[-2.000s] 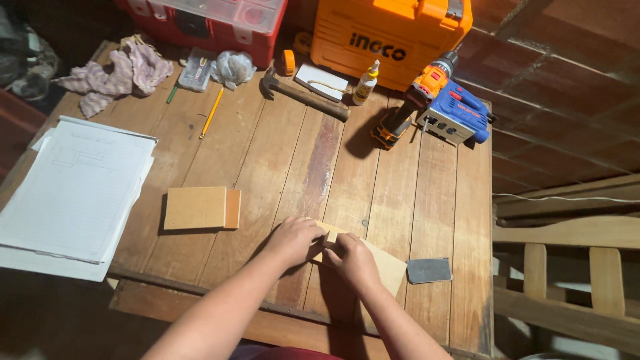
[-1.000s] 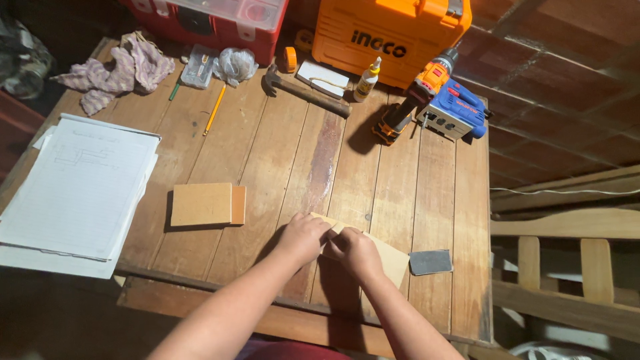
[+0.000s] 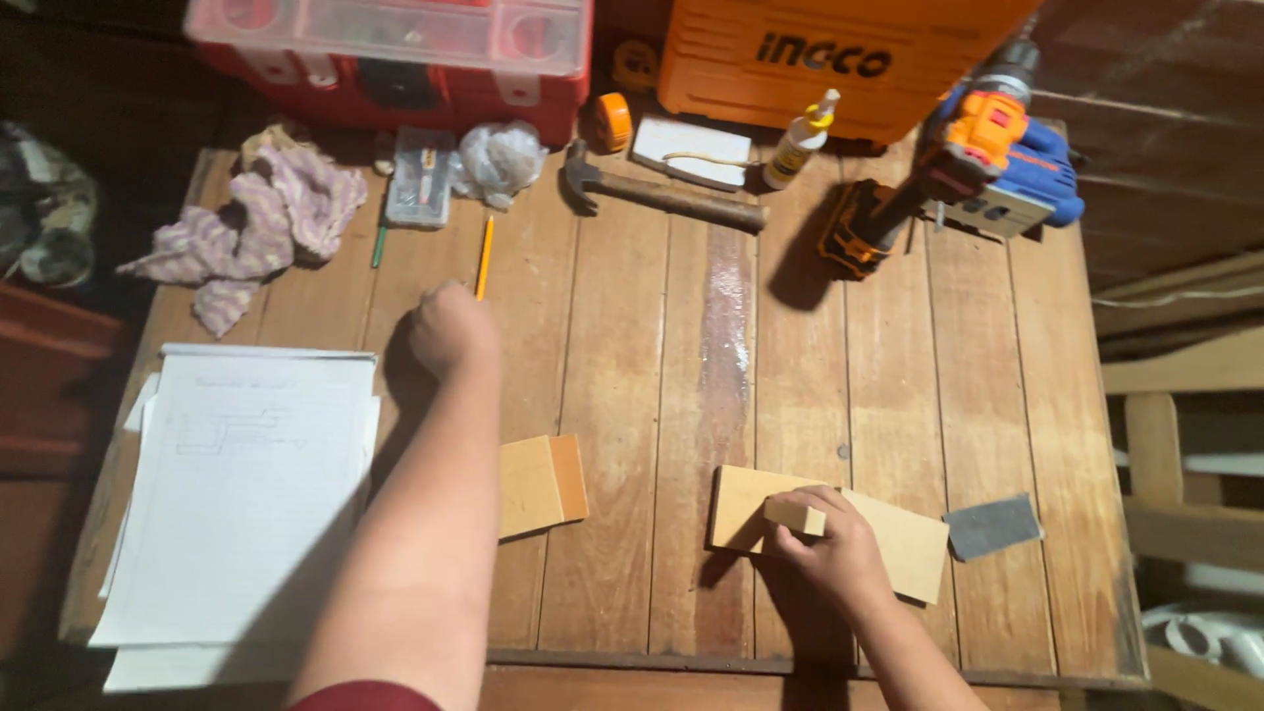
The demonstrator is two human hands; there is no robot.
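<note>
My left hand (image 3: 452, 326) is at the lower end of a yellow pencil (image 3: 485, 259); its fingers are mostly hidden, so whether they grip it does not show. My right hand (image 3: 834, 543) holds a small wooden block (image 3: 795, 516) over two light boards, the left one (image 3: 741, 504) and the right one (image 3: 904, 543). A grey sheet of sandpaper (image 3: 992, 526) lies against the right board's end. Left of these, partly behind my left forearm, are a pale board (image 3: 528, 486) and a browner piece (image 3: 568, 478).
Papers with a sketch (image 3: 267, 494) lie at the left. Along the back are a cloth (image 3: 267, 217), claw hammer (image 3: 671, 197), glue bottle (image 3: 800, 140), tape measure (image 3: 613, 121), cordless drill (image 3: 928, 168), blue jigsaw (image 3: 1037, 178), red toolbox (image 3: 395, 84) and orange case (image 3: 839, 69).
My left hand has left the boards near my right hand and moved up and left to the pencil. My right hand remains at the boards, with the small block now visible in its fingers.
</note>
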